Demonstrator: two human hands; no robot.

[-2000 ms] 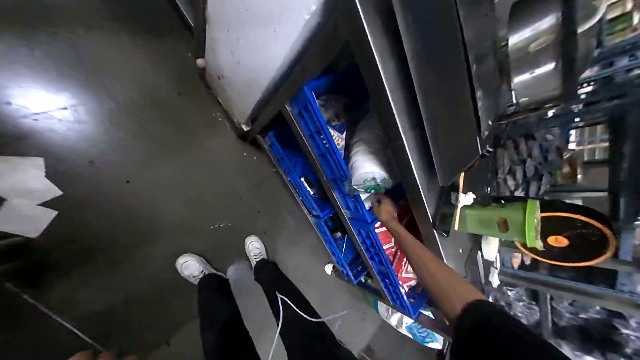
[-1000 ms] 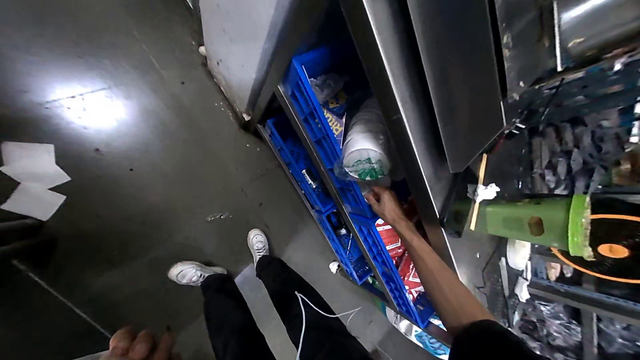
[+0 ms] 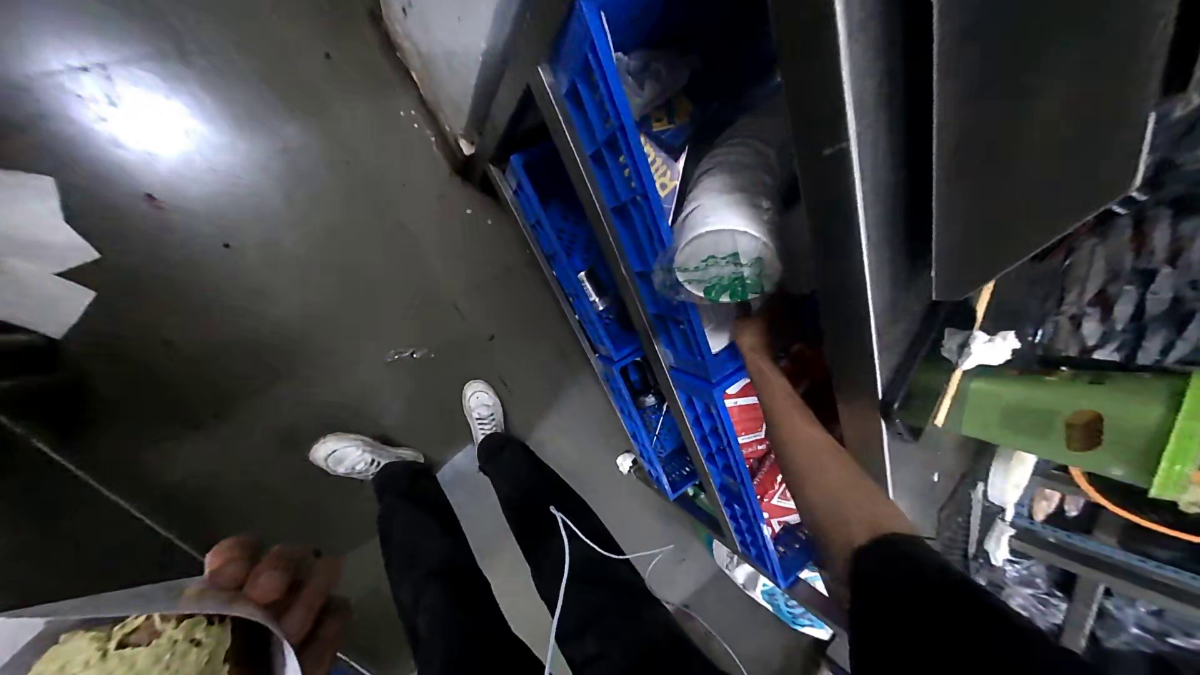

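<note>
My left hand (image 3: 277, 586) is at the bottom left, its fingers curled over the rim of a white container (image 3: 272, 637) that holds a lumpy yellow-green food (image 3: 141, 647). My right arm reaches into a blue plastic crate (image 3: 694, 347) on a low shelf. The right hand (image 3: 748, 328) is partly in shadow, just below the end of a plastic-wrapped stack of white cups or lids (image 3: 727, 211) with green print; whether its fingers grip the wrap cannot be made out. Red-and-white packets (image 3: 755, 441) lie in the neighbouring crate, below that hand.
A steel shelf frame (image 3: 862, 234) borders the crates. More blue crates (image 3: 572, 234) stand on the lower level. On the right is a green plastic container (image 3: 1059, 422) with a wooden stick (image 3: 966, 356) beside it. White sheets (image 3: 37, 253) lie at the left; a thin white cable (image 3: 562, 581) hangs by my legs.
The left hand has risen further into view, and the container with food now shows. The wrapped stack's printed end has come further out over the crate's edge than two seconds ago.
</note>
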